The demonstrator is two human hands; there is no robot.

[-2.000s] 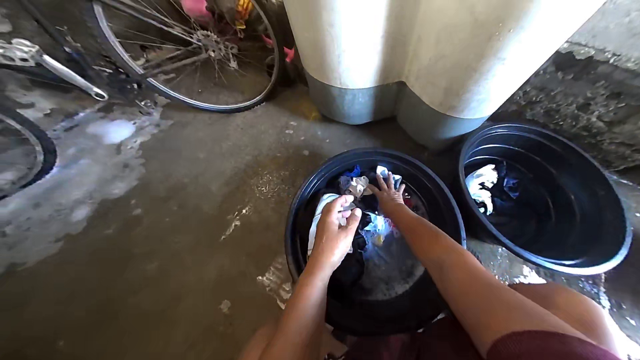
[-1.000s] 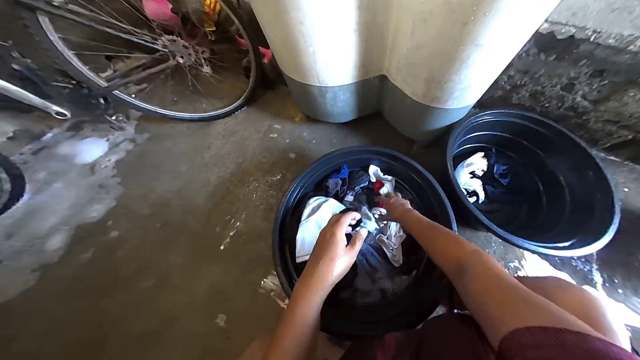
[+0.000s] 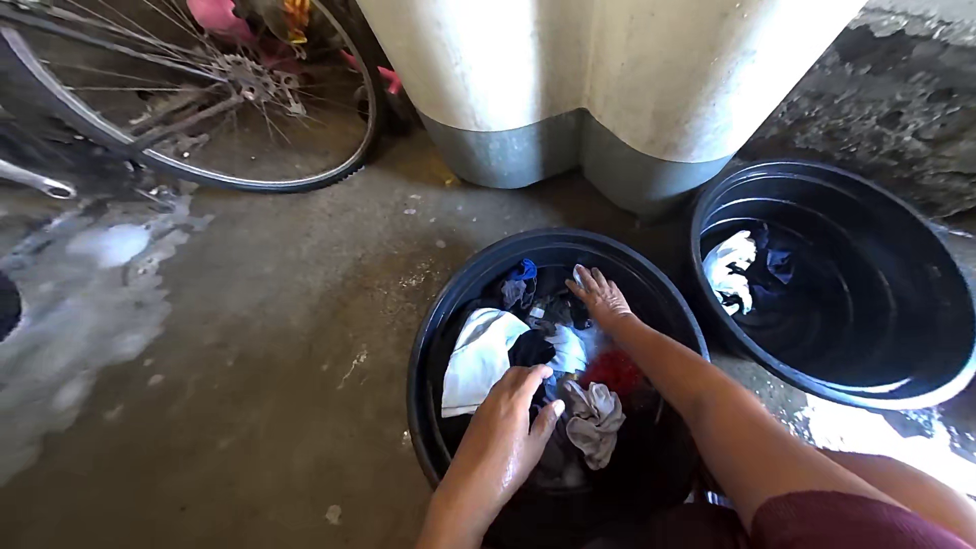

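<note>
Wet clothes soak in a round black plastic tub (image 3: pixel 436 335) in front of me. Over its near left part is my left hand (image 3: pixel 512 427), thumb and fingers apart, nothing in its grasp. My right hand (image 3: pixel 598 293) reaches to the far side of the tub, fingers spread over a small pale cloth (image 3: pixel 579 276) at the fingertips. Between the hands lie a white cloth (image 3: pixel 480 358) at the left, a black cloth (image 3: pixel 531 349), a crumpled beige cloth (image 3: pixel 595 423) and a red item (image 3: pixel 612 372). A blue cloth (image 3: pixel 524 269) is near the far rim.
A second black tub (image 3: pixel 862 290) at the right holds a white cloth (image 3: pixel 730 271) and dark cloth. Behind stands a large cream and grey container (image 3: pixel 511 145). A bicycle wheel (image 3: pixel 248 91) is at the upper left, with suds (image 3: pixel 114 244) on the wet concrete floor (image 3: pixel 290 328).
My right hand has moved from the middle clothes toward the tub's far side. The beige cloth and the red item now show nearer to me, right of my left hand.
</note>
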